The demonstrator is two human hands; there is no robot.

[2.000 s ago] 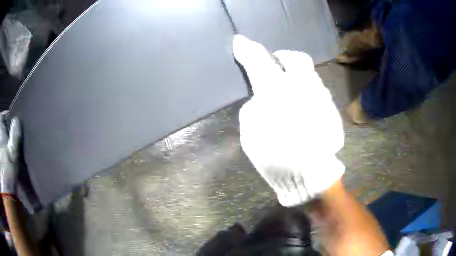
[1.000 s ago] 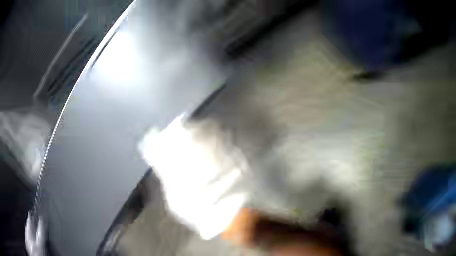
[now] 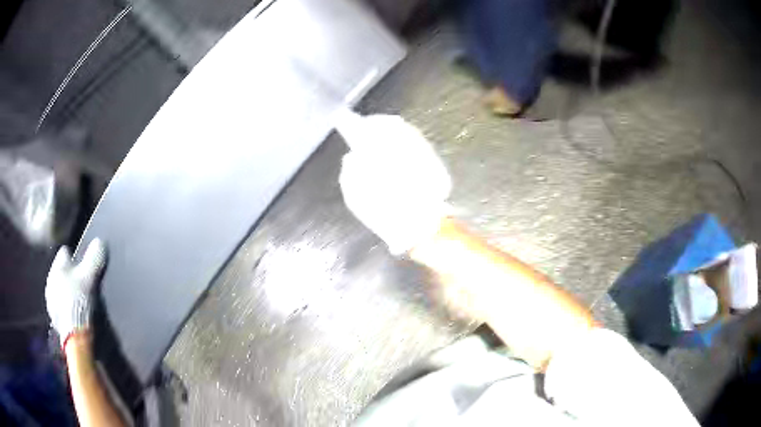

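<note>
A large grey sheet-metal housing [image 3: 196, 171] lies diagonally across the left half of the view, its smooth, slightly curved face towards me and its upper part washed out by glare. My left hand [image 3: 73, 288], in a white knit glove with a red cuff edge, is on the housing's lower left end, holding its edge. My right hand [image 3: 395, 183], in a white glove, is at the lower right edge of the housing. A finger reaches onto the face near the edge. Glare hides the other fingers, so its grip cannot be told.
A person's dark blue trouser leg [image 3: 511, 46] and shoe are at the top. An open blue carton [image 3: 659, 292] with white contents is at the right. A thin cable [image 3: 601, 50] runs over the speckled floor [image 3: 534, 192]. A pale plastic bag [image 3: 35, 196] is at the left.
The view has shifted and the housing now slants more steeply, appearing narrower. My right hand stays by its lower edge. The person's leg appears further left and the carton shows more fully.
</note>
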